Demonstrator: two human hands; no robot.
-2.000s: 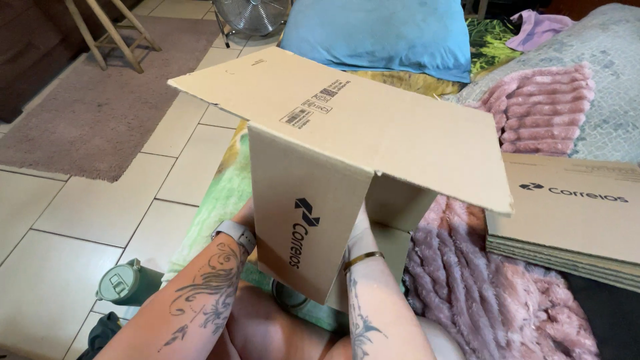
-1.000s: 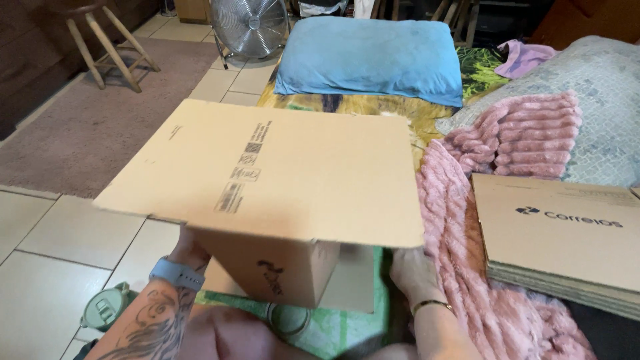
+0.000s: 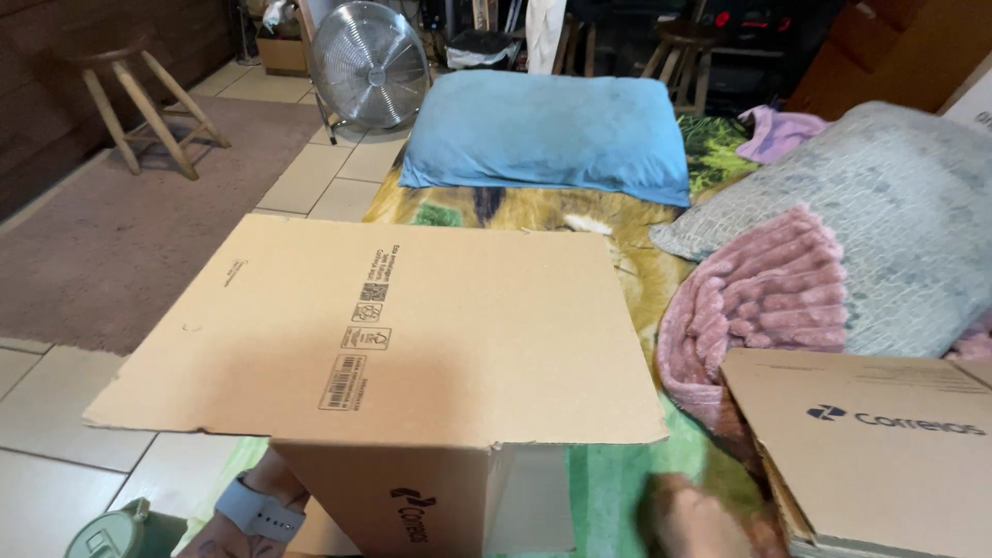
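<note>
A partly folded cardboard box (image 3: 480,341) stands in front of me, its wide printed flaps spread across the top and a narrower side panel below. My left hand (image 3: 279,473), with a watch on the wrist, is at the left side of the box under the flap; its fingers are hidden, so its hold cannot be seen. To the right of the box, low in view, is my right hand (image 3: 690,515), blurred and apart from the cardboard; its finger pose is unclear. A stack of flat cardboard boxes (image 3: 876,434) lies at the right.
A patterned blanket (image 3: 643,287) lies under the box. Beyond are a blue pillow (image 3: 550,136) and a metal fan (image 3: 376,77). A pink fluffy blanket (image 3: 783,287) and a grey pillow (image 3: 876,201) lie at the right. A green lidded container (image 3: 116,535) is at lower left, a wooden stool (image 3: 139,101) at upper left.
My right hand has come away from the box to its right; two seconds ago it was against it. The box's top has turned and sits flatter. The view has tipped upward.
</note>
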